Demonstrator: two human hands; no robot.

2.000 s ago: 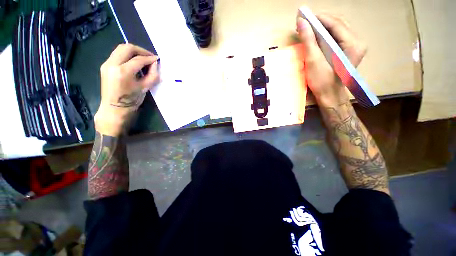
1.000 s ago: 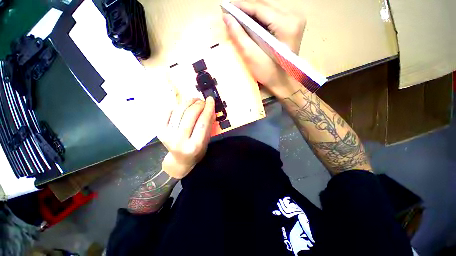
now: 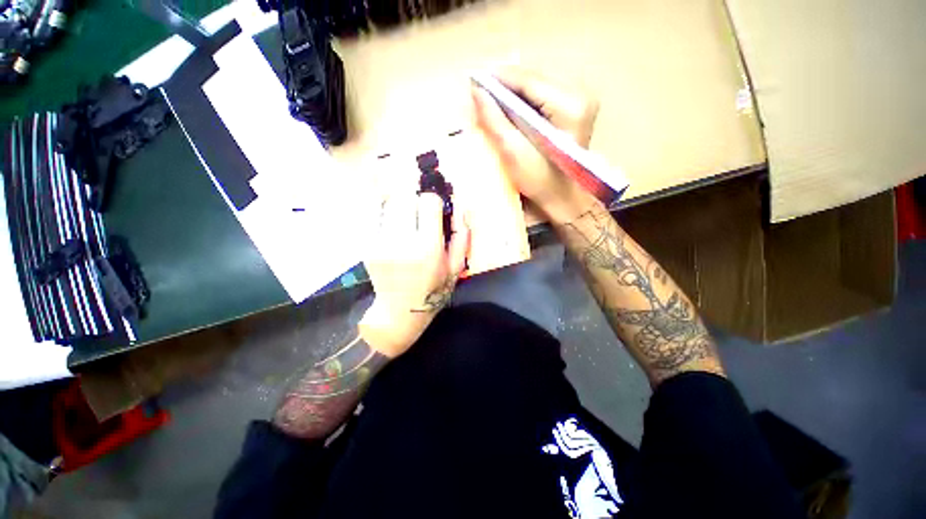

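Note:
A pale fixture plate (image 3: 495,235), orange-red at its lower edge, lies near the bench's front edge. A black plastic part (image 3: 435,180) sits in it, its lower half hidden by my left hand. My left hand (image 3: 414,238) lies over the part with fingers on it; whether it grips the part or a small piece is hidden. My right hand (image 3: 543,127) holds a long flat strip (image 3: 569,154), white with a reddish end, pen-like at the right of the fixture. A white pad sheet (image 3: 266,218) with a stepped black area lies left of the fixture.
Fanned black strips with white edges (image 3: 59,218) lie at far left with loose black parts (image 3: 122,122). Grouped black parts (image 3: 313,76) stand behind the fixture on tan cardboard (image 3: 650,81). Open cardboard boxes (image 3: 828,279) and a red object (image 3: 112,431) are below the bench.
My left hand came from the white sheet onto the part in the fixture and now covers more of it. My right hand still holds the strip. The camera view has shifted.

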